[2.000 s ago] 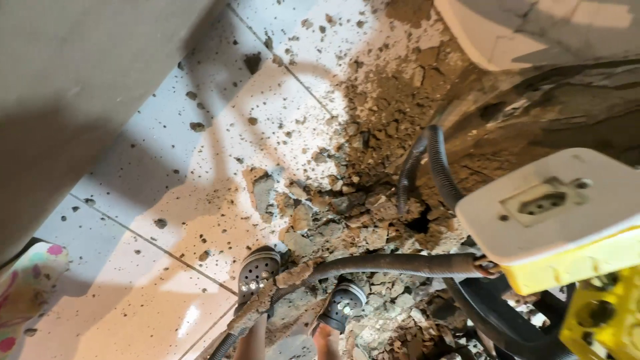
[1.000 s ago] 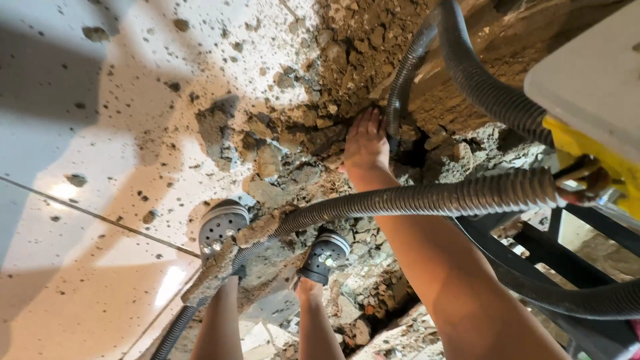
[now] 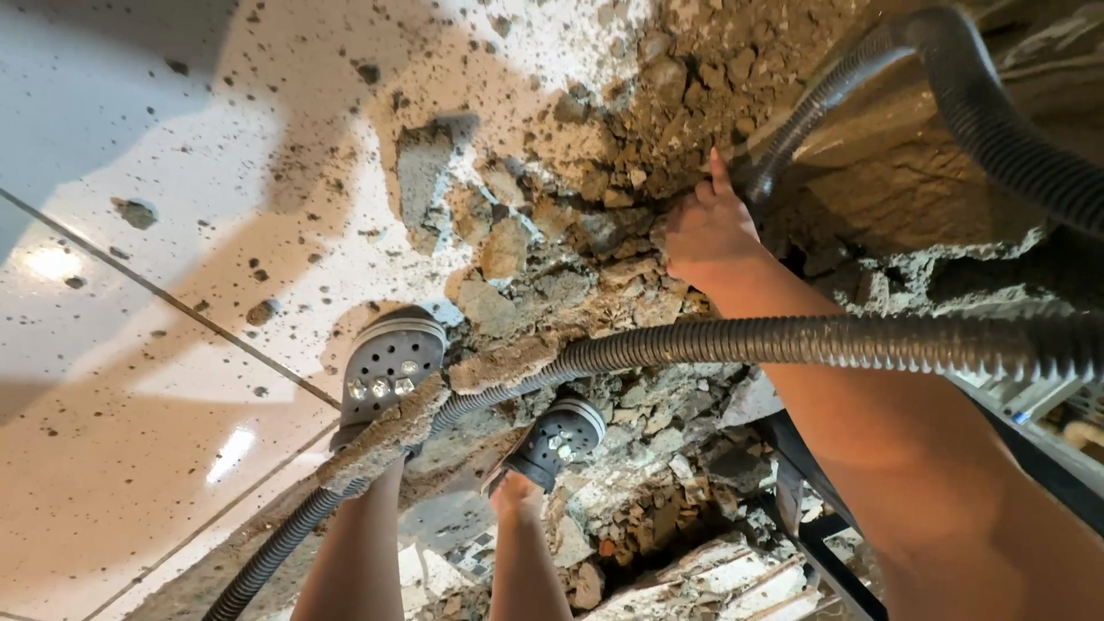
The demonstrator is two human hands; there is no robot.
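My right hand (image 3: 711, 226) reaches down from the lower right into the rubble, beside the lower end of a thin corrugated conduit (image 3: 789, 142). One finger points out; the others are bent over the broken pieces, and whether they hold a piece is hidden. A thicker corrugated conduit (image 3: 733, 342), partly caked with mortar (image 3: 379, 440), crosses over my forearm and runs to the lower left. Loose brown soil and clods (image 3: 690, 95) lie just above the hand. My left hand is out of view.
My feet in grey clogs (image 3: 392, 366) stand among broken mortar and tile pieces. White floor tiles (image 3: 155, 345) scattered with crumbs spread at left. A black frame (image 3: 819, 535) stands at lower right, near a broken masonry edge (image 3: 940, 259). Another corrugated conduit (image 3: 992, 129) arches at upper right.
My right hand, absent from the earliest frame, came down onto the rubble by the conduit and remains there, now with one finger extended. The socket box at right has left the view, which has shifted.
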